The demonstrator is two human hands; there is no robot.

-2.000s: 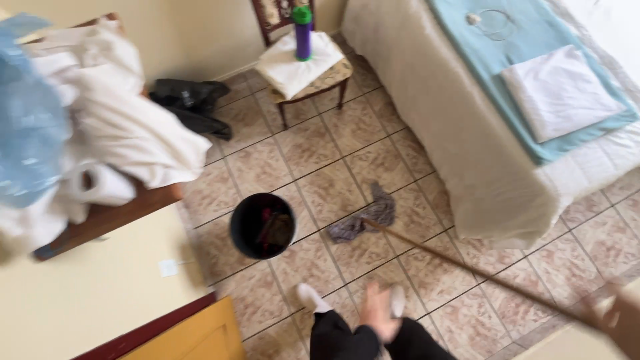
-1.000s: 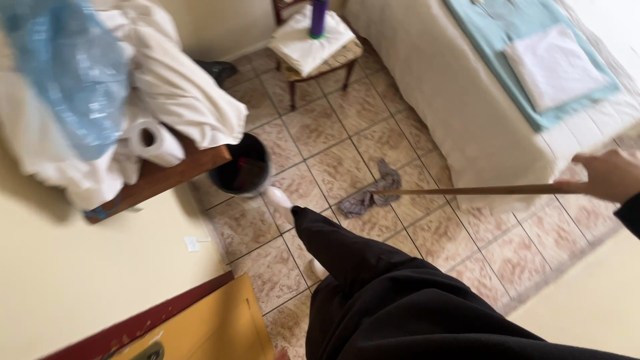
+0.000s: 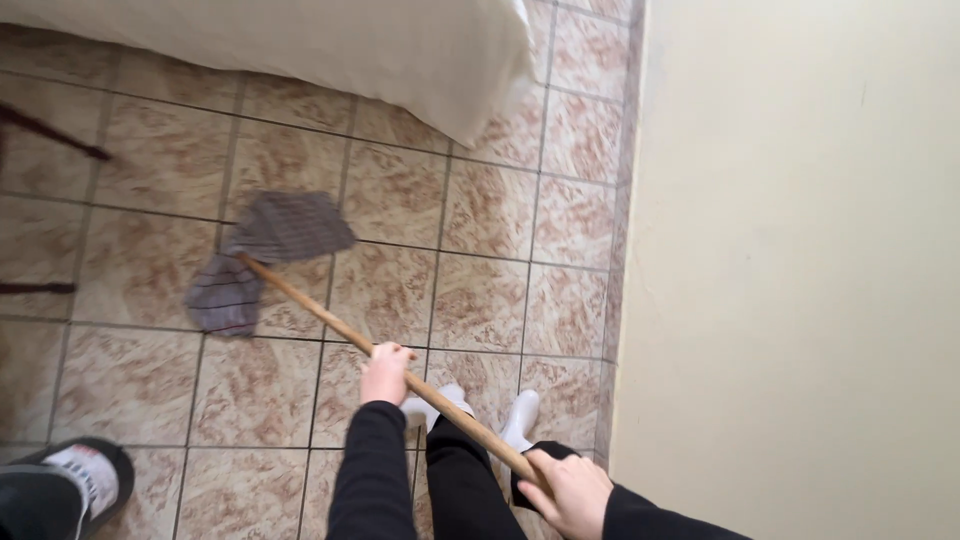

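Observation:
A long wooden pole (image 3: 459, 417) slants from the lower right up to a grey-brown striped cloth (image 3: 294, 226), which lies spread on the tiled floor around the pole's far end. Partway along the pole, my left hand (image 3: 386, 373) is closed round it. My right hand (image 3: 568, 489) grips the same pole near its upper end, lower right in the view. The cloth lies in two lobes, one pointing up and right, the other down and left. How the cloth is fixed to the pole cannot be seen.
A pale bed cover (image 3: 300, 37) hangs at the top. Dark wooden chair legs (image 3: 52, 133) reach in from the left. At the lower left stands a black bin or bag (image 3: 112, 472) with a printed label. A cream wall (image 3: 787, 262) runs down the right, and white-shod feet (image 3: 521, 416) stand beside it.
The view has swung right, and the shelf with linen is out of frame. My left hand, not seen on the pole one second ago, now holds it together with my right hand.

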